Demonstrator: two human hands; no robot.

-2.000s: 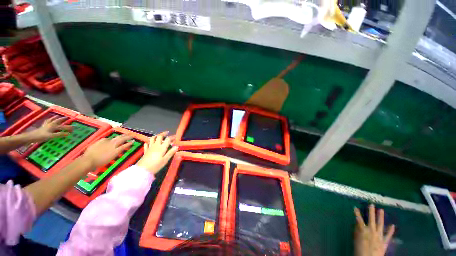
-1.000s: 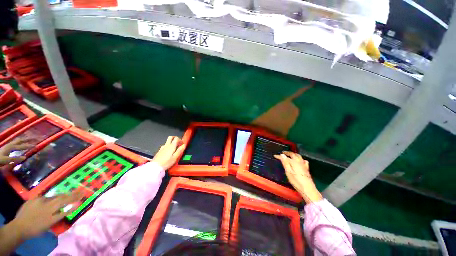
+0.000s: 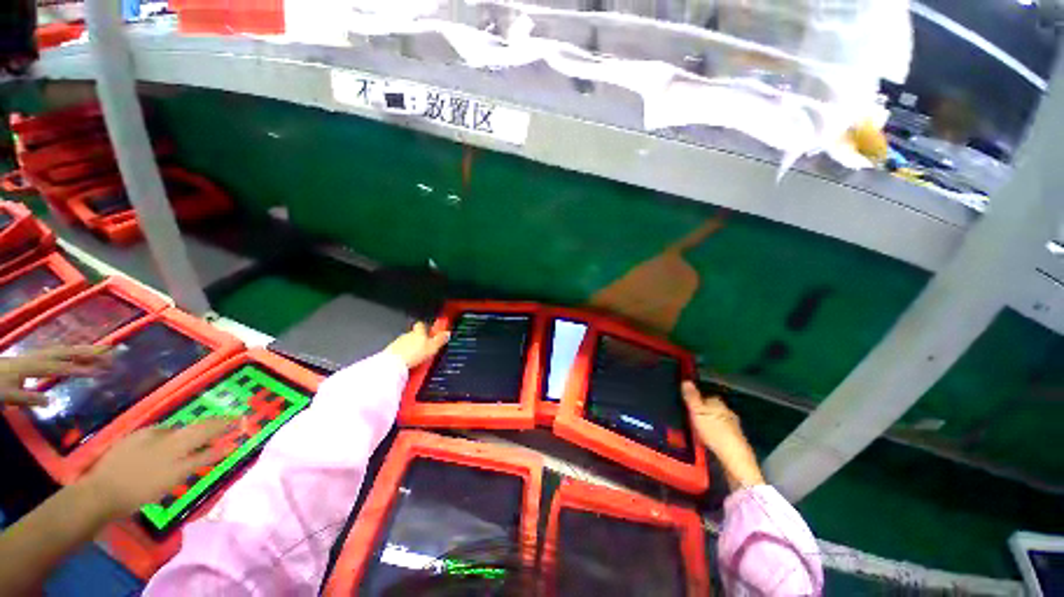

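The left back tablet (image 3: 481, 359), in an orange-red frame, shows rows of small text. My left hand (image 3: 415, 345) is at its upper left edge; whether it grips the frame cannot be told. The right back tablet (image 3: 634, 394) has a dark screen with a small white mark and a red block low down. My right hand (image 3: 716, 427) holds its right frame edge. A white screen (image 3: 565, 357) shows between the two. Two more framed tablets lie nearer me, a left one (image 3: 453, 527) and a right one (image 3: 616, 555), both cut off by the bottom edge.
At left, another person's hand (image 3: 163, 462) is over a tablet with a green and red grid (image 3: 229, 434), and a second hand (image 3: 53, 371) is farther left. Orange-red frames (image 3: 88, 175) are stacked behind. A slanted grey post (image 3: 893, 350) stands right of my right hand, below a shelf (image 3: 653, 140).
My right hand has moved from the right back tablet's screen to its right frame edge. That screen's text list is gone. The left back tablet's coloured blocks have given way to text rows.
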